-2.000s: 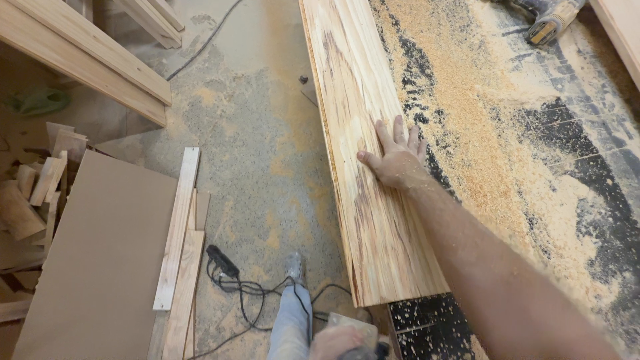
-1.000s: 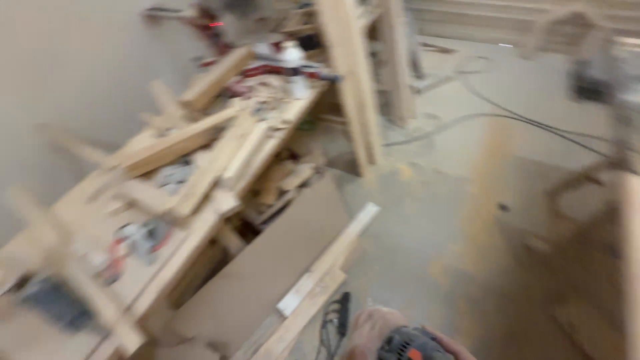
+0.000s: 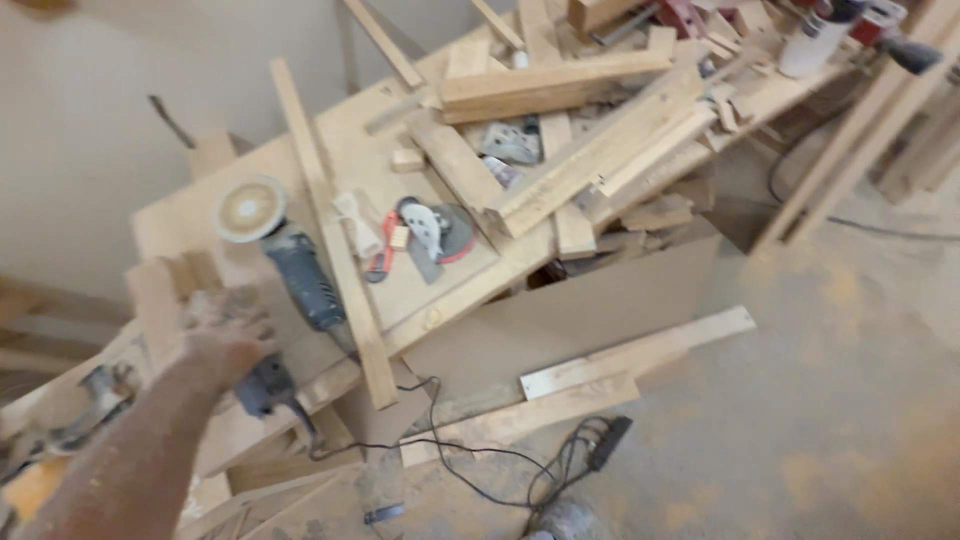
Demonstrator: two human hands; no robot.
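My left hand (image 3: 225, 337) reaches in from the lower left and grips a grey corded power tool (image 3: 266, 386) at the left part of the wooden workbench; blur and the hand hide much of the tool. Right beside it lies a dark angle grinder (image 3: 304, 277) with a round pale disc (image 3: 251, 208). A long wood strip (image 3: 334, 240) crosses the bench just past the grinder. Beyond the strip are a grey disc with a red edge (image 3: 455, 232) and a red-handled tool (image 3: 384, 247). My right hand is out of view.
Wood beams (image 3: 600, 157) and offcuts cover the bench's far part, with a white bottle (image 3: 814, 45) near its edge. A brown panel (image 3: 570, 300) leans below. Boards (image 3: 637, 352) and a coiled black cord (image 3: 577, 457) lie on the floor. Upright boards (image 3: 847, 142) stand at right.
The view has swung left from the wide board and sawdust to the workbench. My right hand, earlier flat on that board, has left view. My left hand has moved to the bench with the tool.
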